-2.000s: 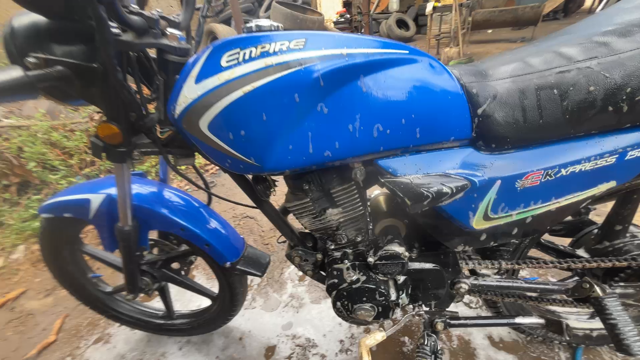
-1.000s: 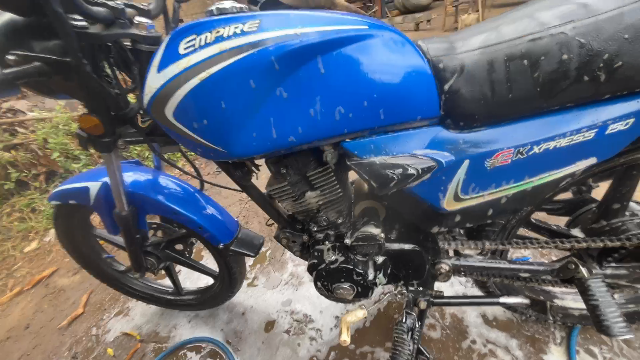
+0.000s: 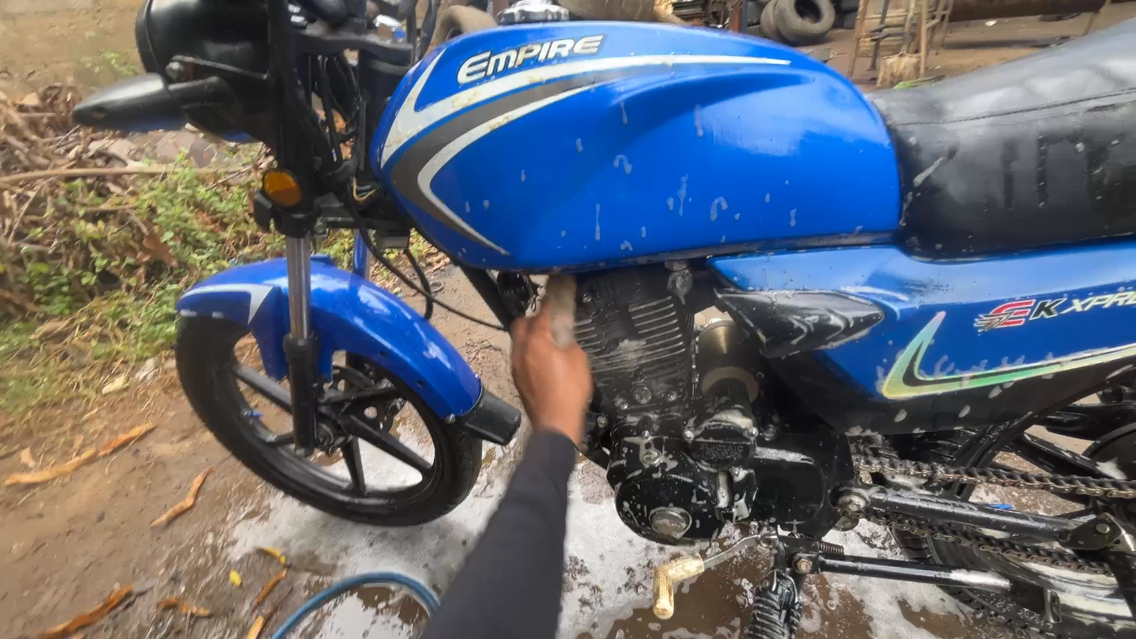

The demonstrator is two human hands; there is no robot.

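Note:
My left hand [image 3: 550, 373], in a dark sleeve, reaches up from the bottom to the front of the engine's finned cylinder [image 3: 635, 333]. It is closed on a pale, narrow object [image 3: 561, 309], too blurred to name exactly, just below the fuel tank. My right hand is not in view. The blue motorcycle's fuel tank [image 3: 657, 151] carries white drips, and pale foam marks the crankcase [image 3: 670, 488] and the blue side panel [image 3: 994, 355]. A black seat [image 3: 1021, 133] lies behind the tank.
The front wheel [image 3: 328, 426] and its blue fender [image 3: 382, 328] stand left of my arm. A kick lever [image 3: 676, 581] juts out low down. A blue hose [image 3: 364, 581] curves over wet, foamy ground. Old tyres [image 3: 803, 18] lie behind.
My left hand, in neither earlier frame, has come in and is at the front of the engine with the pale object. The view has shifted toward the front of the motorcycle.

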